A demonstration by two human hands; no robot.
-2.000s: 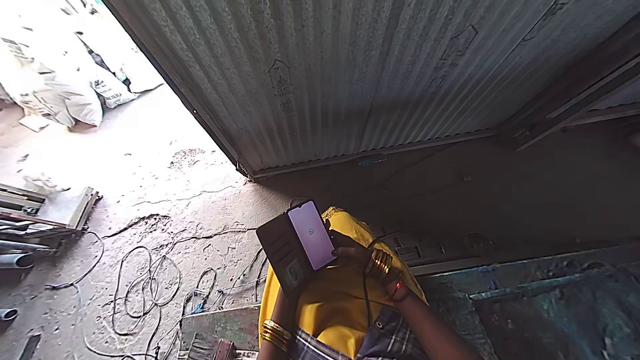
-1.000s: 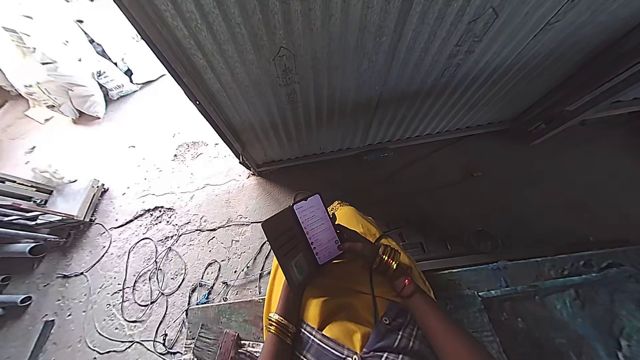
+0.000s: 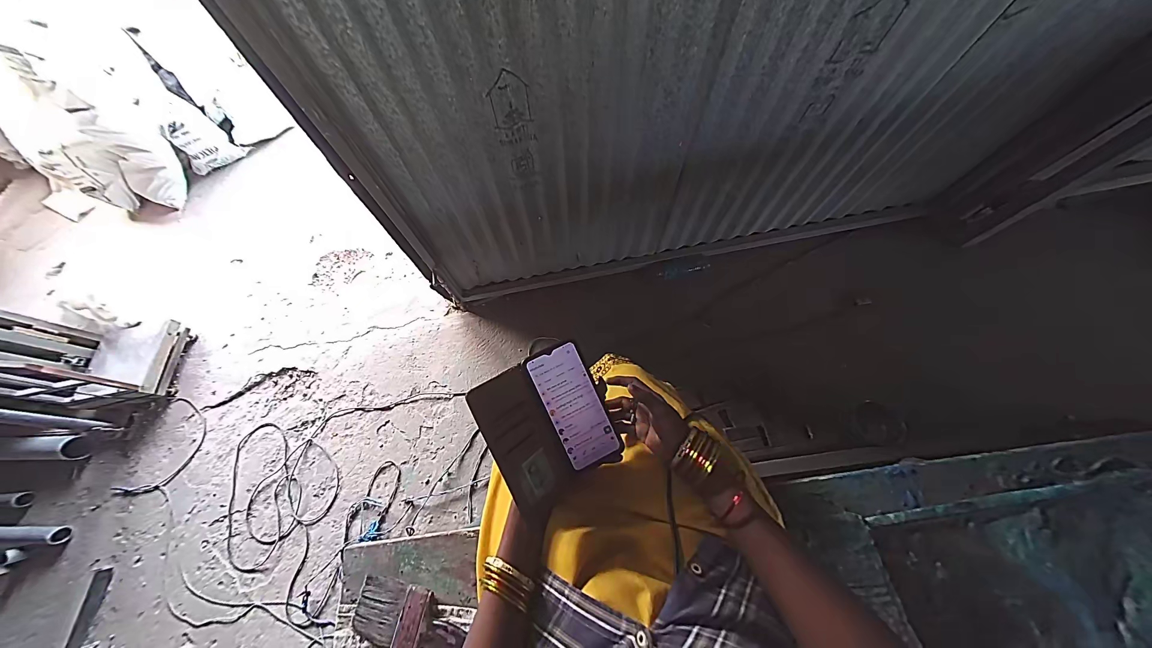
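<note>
A smartphone (image 3: 574, 407) with a lit screen sits in a dark folding wallet case (image 3: 515, 434), its cover spread out to the left. My left hand (image 3: 533, 515) supports the phone and case from below, mostly hidden behind them. At the phone's right edge is my right hand (image 3: 655, 421), fingers bent near the screen; whether they touch it is unclear. Both wrists wear bangles. Yellow cloth (image 3: 621, 549) covers my lap beneath the phone. A dark cord runs down from my right wrist area over the cloth.
A corrugated metal sheet door (image 3: 585, 135) stands ahead. Tangled cable (image 3: 288, 486) lies on the floor at left, near metal pipes (image 3: 45, 447) and frames (image 3: 90, 369). White sacks (image 3: 117, 144) are at the upper left. A brush (image 3: 382, 612) lies beside my left arm.
The phone screen has changed from a nearly plain display to a list. My right hand's fingers have shifted from the phone's lower right edge and now show more beside it.
</note>
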